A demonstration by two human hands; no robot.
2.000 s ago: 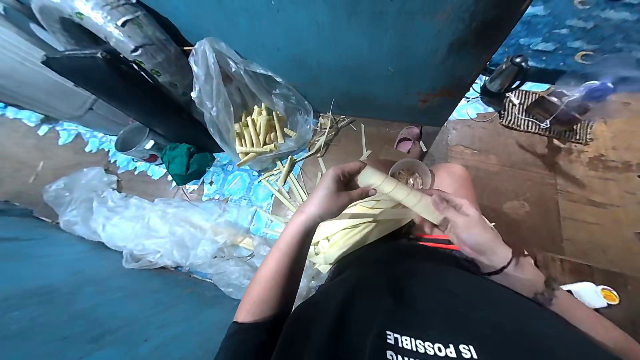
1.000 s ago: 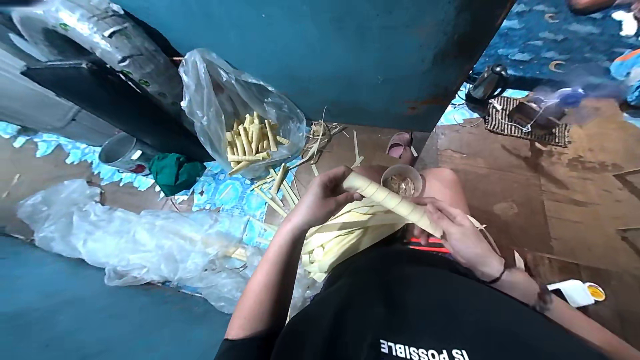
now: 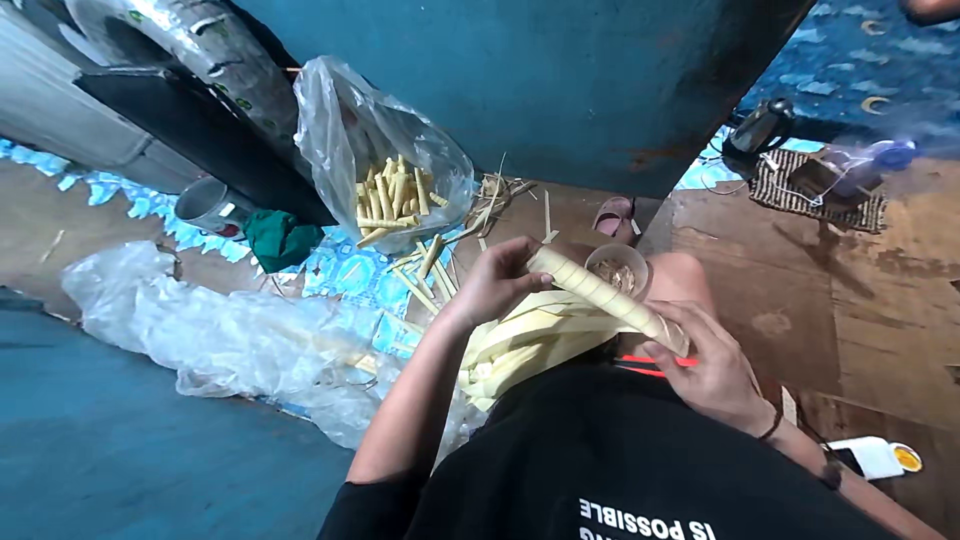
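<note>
A tapered tube (image 3: 604, 296) of pale leaf strip, wound in a spiral, slants down to the right above my lap. My left hand (image 3: 506, 279) grips its upper left end between thumb and fingers. At the lower right end, my right hand (image 3: 709, 364) holds the tube with thumb and fingers around it. Flat pale leaf strips (image 3: 536, 337) lie in a bundle across my lap, beneath the tube. Just beyond the tube stands a small round tub (image 3: 639, 262) with brownish bits inside. Several similar pale tubes (image 3: 390, 191) fill an upright clear plastic bag (image 3: 330, 112).
Crumpled plastic sheeting (image 3: 247, 337) lies at left. Near the bag are a green cloth (image 3: 279, 240), a clear container (image 3: 201, 208) and loose strips (image 3: 416, 289). A pink shoe (image 3: 613, 217) stands beyond the tub. A kettle (image 3: 761, 131) and striped mat (image 3: 780, 199) are upper right; a white bottle (image 3: 870, 457) lies lower right.
The tub, partly hidden by my hand and the tube two seconds ago, shows more fully beyond the tube. Part of another person has appeared at the top right edge. Both hands still hold the tube.
</note>
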